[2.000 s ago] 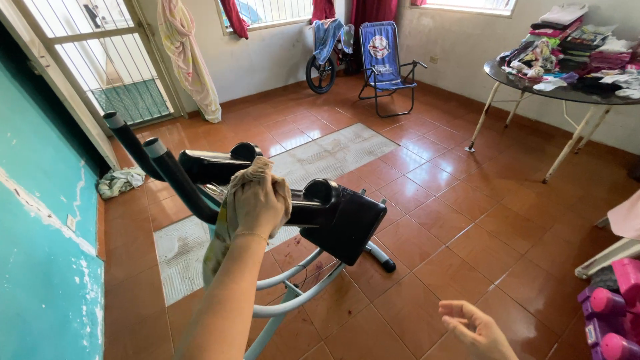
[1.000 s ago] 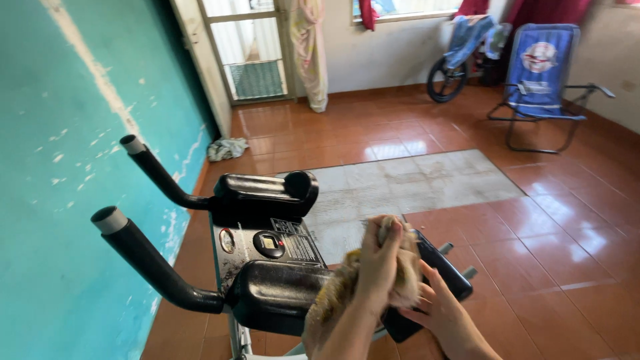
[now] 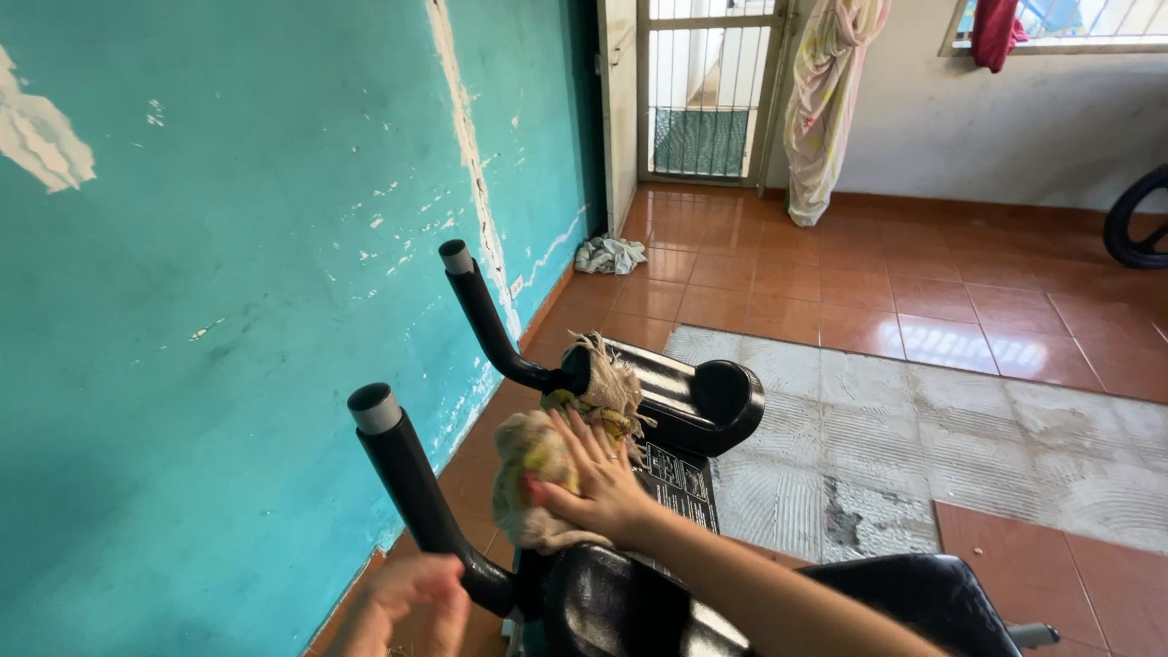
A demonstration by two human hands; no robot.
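My right hand [image 3: 598, 484] presses, fingers spread, on a bunched tan and yellow cloth [image 3: 538, 470] over the console between the two arm pads of a black exercise machine. A frayed end of the cloth lies against the base of the far grip. The far padded armrest [image 3: 703, 392] points away to the right; the near padded armrest [image 3: 620, 593] is partly under my forearm. Two upright black handles, the near handle [image 3: 411, 484] and the far handle [image 3: 484, 315], rise to the left. My left hand [image 3: 411, 602], blurred and holding nothing, is beside the near handle's lower bend.
A chipped turquoise wall [image 3: 274, 274] runs along the left. A crumpled cloth [image 3: 611, 255] lies on the floor by the barred door [image 3: 707, 100]. A hanging curtain [image 3: 826, 109] and a black wheel [image 3: 1141, 224] stand farther back. The machine's black back pad [image 3: 912, 602] extends at lower right.
The cloth, in my left hand two seconds ago, is now under my right hand, on the console rather than by the back pad. My left hand has let go. The view has swung left.
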